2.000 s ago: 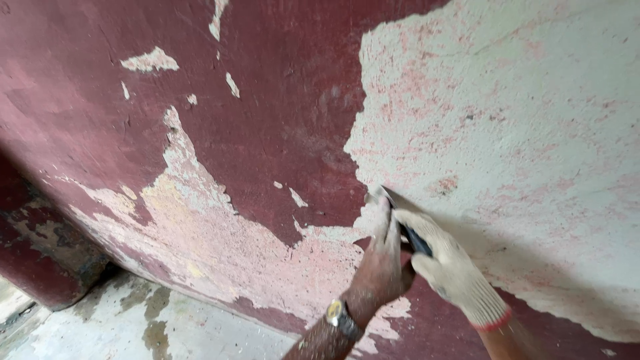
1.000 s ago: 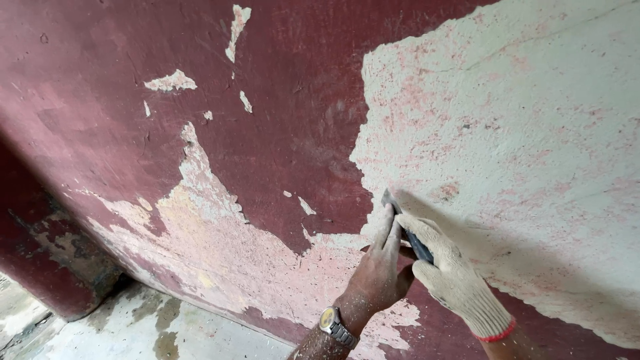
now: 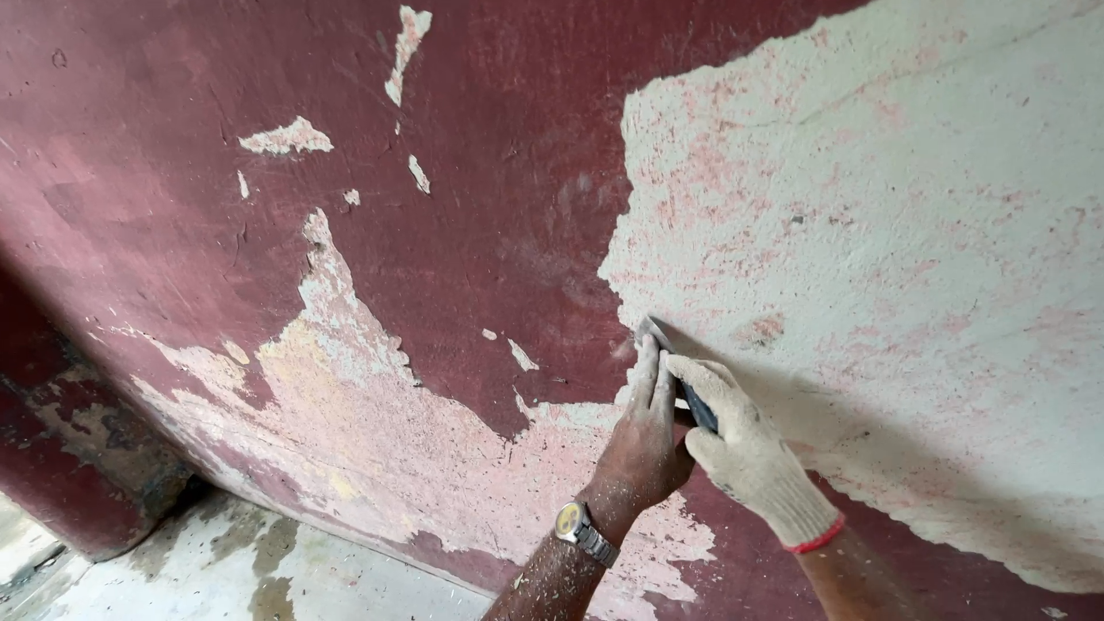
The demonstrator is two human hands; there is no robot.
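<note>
A painted wall [image 3: 500, 241] shows maroon paint beside a large pale bare patch [image 3: 862, 259]. My right hand [image 3: 750, 440], in a cream knit glove with a red cuff, grips the dark handle of a scraper [image 3: 703, 410]. The metal blade [image 3: 655, 332] meets the wall at the ragged paint edge. My left hand [image 3: 642, 448] is bare and dusty, with a wristwatch [image 3: 586, 533] on its wrist and paint flecks on the forearm. Its extended fingers press against the blade from the left; whether they pinch it is hidden.
Lower left, a pinkish peeled area [image 3: 414, 466] runs along the wall. Smaller chipped spots [image 3: 289, 138] lie above it. A stained pale floor [image 3: 345, 561] meets the wall's foot. A rounded maroon column [image 3: 69, 440] with flaking paint stands at the far left.
Both hands stay together with the scraper at the pale patch's left edge. The scraper blade has shifted slightly along that edge. The view has moved a little.
</note>
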